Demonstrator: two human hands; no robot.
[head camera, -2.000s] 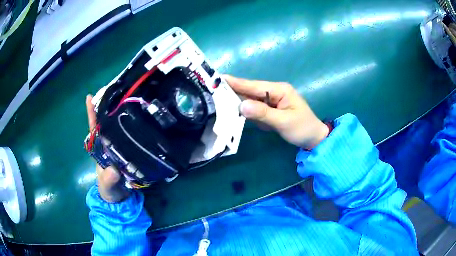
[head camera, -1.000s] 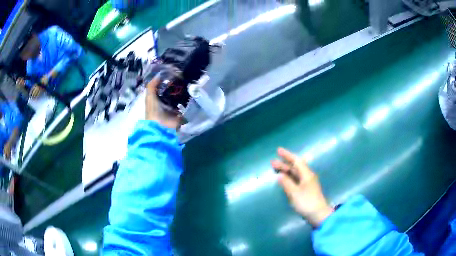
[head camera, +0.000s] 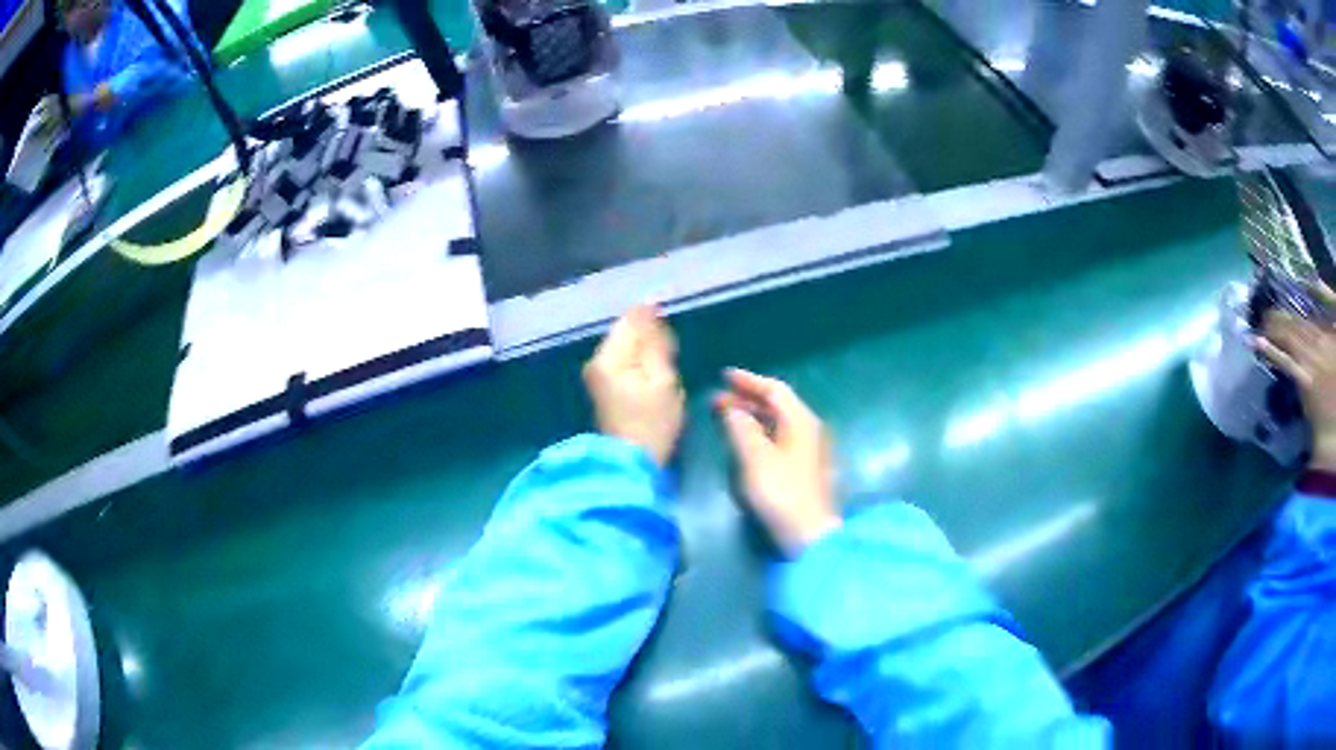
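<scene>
The device unit (head camera: 545, 47), with a dark inside and a rounded white base, stands on the grey surface beyond the rail, cut off by the top edge. My left hand (head camera: 640, 387) is over the green belt (head camera: 908, 366), away from the unit, its fingers slightly bent and nothing visible in it. My right hand (head camera: 787, 457) is just right of it, thumb and fingers curled. Its fingertips are blurred, and I cannot tell if a small thing is between them.
A white board (head camera: 344, 315) with a pile of small black-grey pieces (head camera: 337, 161) lies at upper left. A metal rail (head camera: 733, 271) crosses beyond the belt. A white disc (head camera: 56, 652) is at far left. Another person's hand (head camera: 1304, 366) touches a white unit (head camera: 1238, 374) at right.
The unit went from both my hands to the far surface, carried by my left hand. My left hand has let go and come back towards me, close to my right hand.
</scene>
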